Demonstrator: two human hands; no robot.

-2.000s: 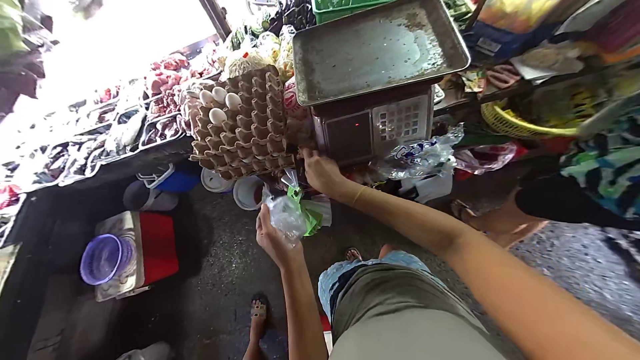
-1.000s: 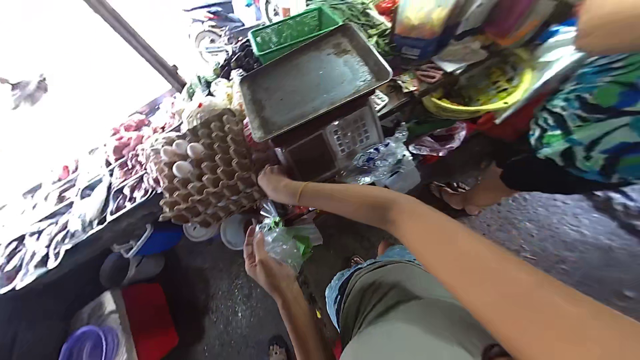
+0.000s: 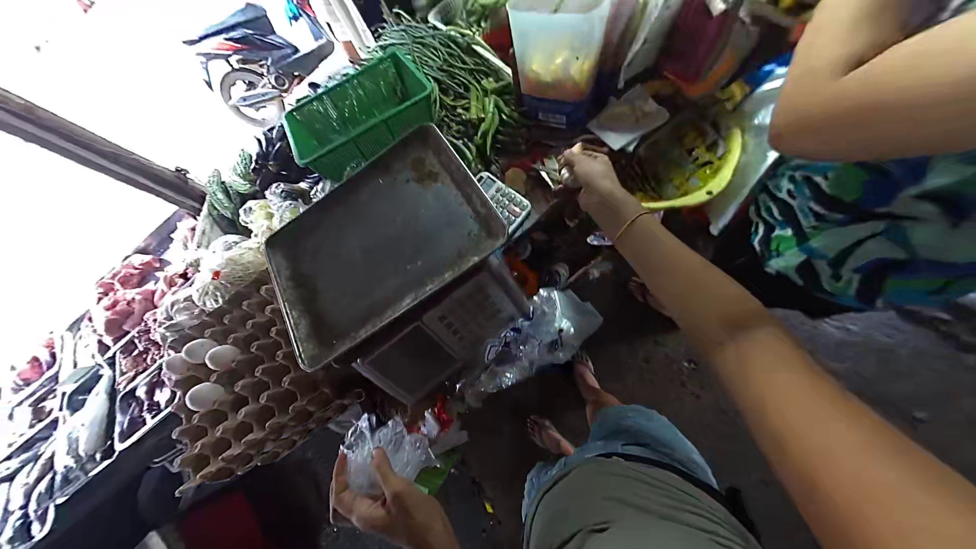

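My left hand (image 3: 393, 503), low in the view, holds a clear plastic bag (image 3: 381, 450) in its fingers. My right hand (image 3: 591, 171) is stretched forward between a white calculator (image 3: 503, 202) and a yellow plastic basket (image 3: 705, 179); its fingers are curled and what they hold or touch is too blurred to tell. Between my hands stands a weighing scale with a worn metal tray (image 3: 385, 244) and a keypad (image 3: 469, 316). Left of it lies a cardboard egg tray (image 3: 259, 396) with several white eggs (image 3: 204, 396). Crumpled clear plastic (image 3: 534, 335) lies by the scale's right side.
A green plastic basket (image 3: 358, 114) and long green beans (image 3: 457, 84) lie behind the scale. Meat (image 3: 126, 297) and fish (image 3: 88, 412) in trays are at the left. Another person's arm (image 3: 877, 84) reaches in from the right. A motorcycle (image 3: 255, 65) stands beyond.
My right hand has moved from beside the scale and egg tray to the far side near the yellow basket. My left hand still holds the bag. The view has swung considerably.
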